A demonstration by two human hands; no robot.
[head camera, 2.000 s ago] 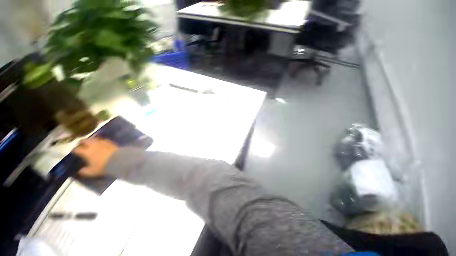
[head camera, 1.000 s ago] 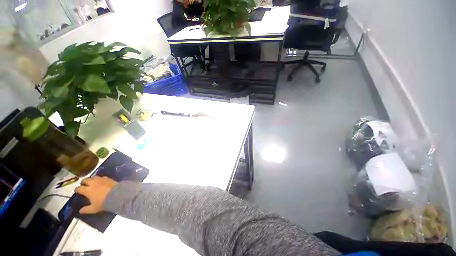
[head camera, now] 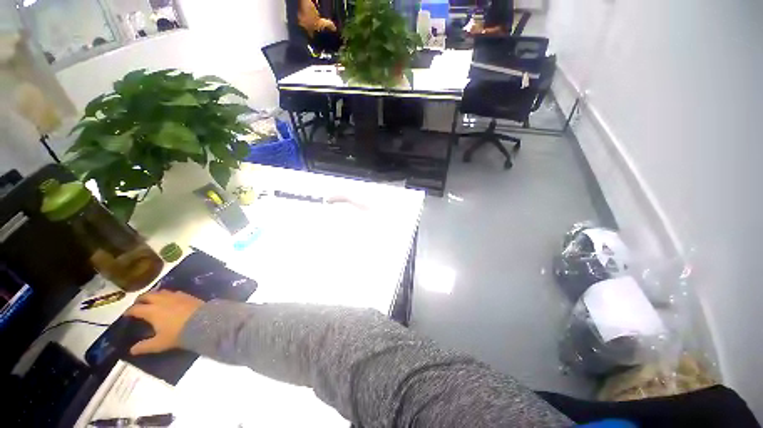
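My right hand [head camera: 165,320], in a grey sleeve, rests palm down on the black mouse pad [head camera: 213,277] at the left of the desk. Its fingers are over a dark mouse [head camera: 132,331], mostly hidden and hard to tell from the pad. A thin cable runs to it from the left. A dark keyboard [head camera: 50,386] is cut off at the lower left. A pen [head camera: 134,420] lies on paper at the bottom edge. My left hand is out of the picture.
A bottle with green lid [head camera: 109,242] and a potted plant [head camera: 163,125] stand behind the pad. Bagged dark goods [head camera: 596,334] lie on the floor by the right wall. Another desk [head camera: 443,77], an office chair [head camera: 506,79] and partly seen people are at the back.
The view has steadied and tilted up, showing more of the back desk and people. The right hand stays on the pad at the mouse.
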